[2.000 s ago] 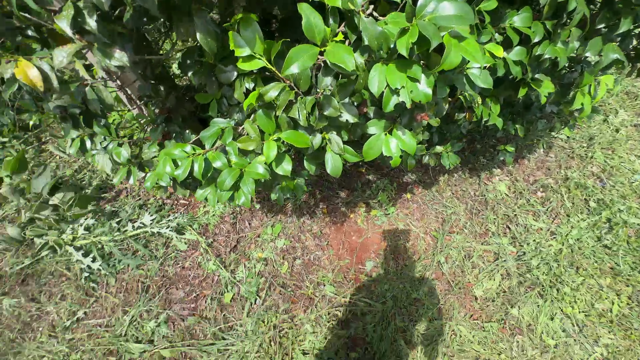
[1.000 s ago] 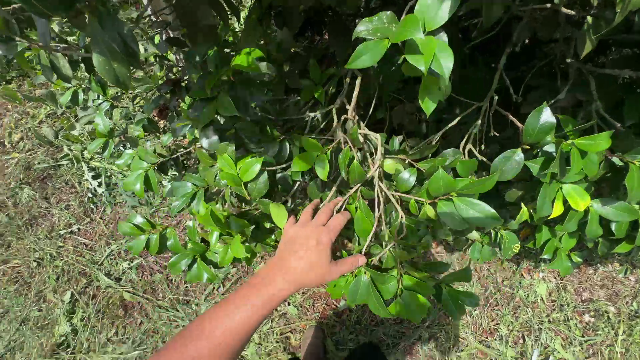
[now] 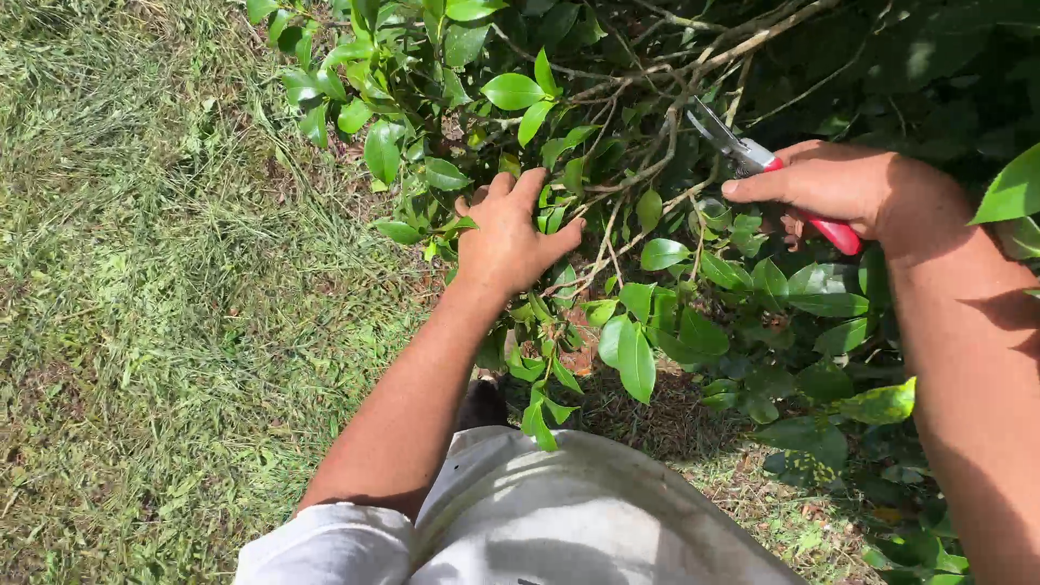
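My left hand (image 3: pixel 508 240) reaches into the leafy branches of a shrub (image 3: pixel 634 357), its fingers spread and partly hidden by leaves; whether a fingertip touches a twig I cannot tell. To its right, my right hand (image 3: pixel 829 187) is closed around the red handles of a pair of pruning shears (image 3: pixel 756 154). The metal blades stand apart and point up and left, close to a forked bare branch (image 3: pixel 678 106). Thin brown twigs run between my two hands.
Cut grass and low weeds (image 3: pixel 162 325) cover the ground at the left. Thicker branches (image 3: pixel 756 41) run into the shrub's dark inside at the upper right. My white shirt (image 3: pixel 569 512) fills the bottom middle, just below hanging leaves.
My right hand with the shears has come into view. My left hand is still among the branches, as one second ago; two seconds ago no hand showed. The view has turned and moved closer.
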